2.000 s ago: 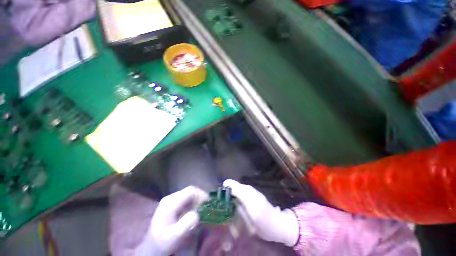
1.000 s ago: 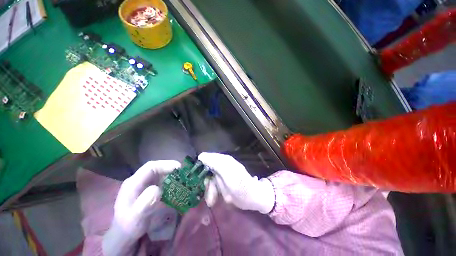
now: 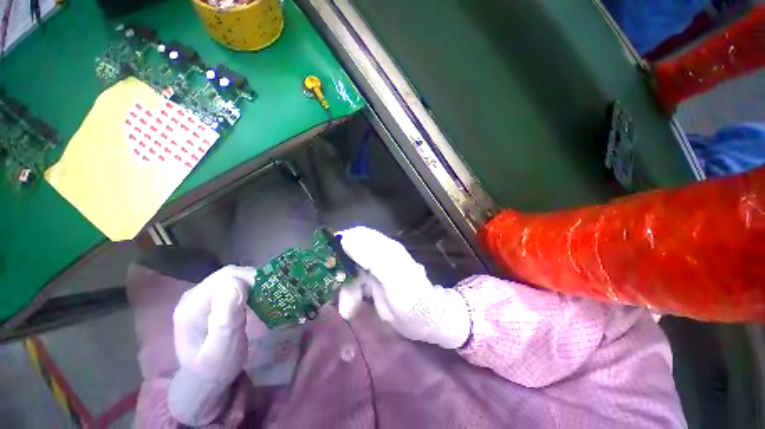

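Observation:
A green circuit board [image 3: 294,285] is held in front of my body, tilted, with small parts and pale dots showing on the face toward me. A black part runs along its right edge. My left hand [image 3: 211,323], in a white glove, grips the board's left edge between thumb and fingers. My right hand [image 3: 401,289], also in a white glove, grips the board's right edge; its fingertips behind the board are partly hidden.
A yellow label sheet with red marks [image 3: 126,167] overlaps joined boards [image 3: 189,80] on the green table [image 3: 277,109]. A yellow cup [image 3: 243,23] and small yellow clip [image 3: 314,88] are near the conveyor belt [image 3: 503,109], which carries a board [image 3: 621,142]. A red wrapped post [image 3: 629,243] is at right.
The board has been turned, now lying flatter with its tall parts no longer upright toward the view. Both hands still hold it. The view has shifted, so the table items sit higher and further left.

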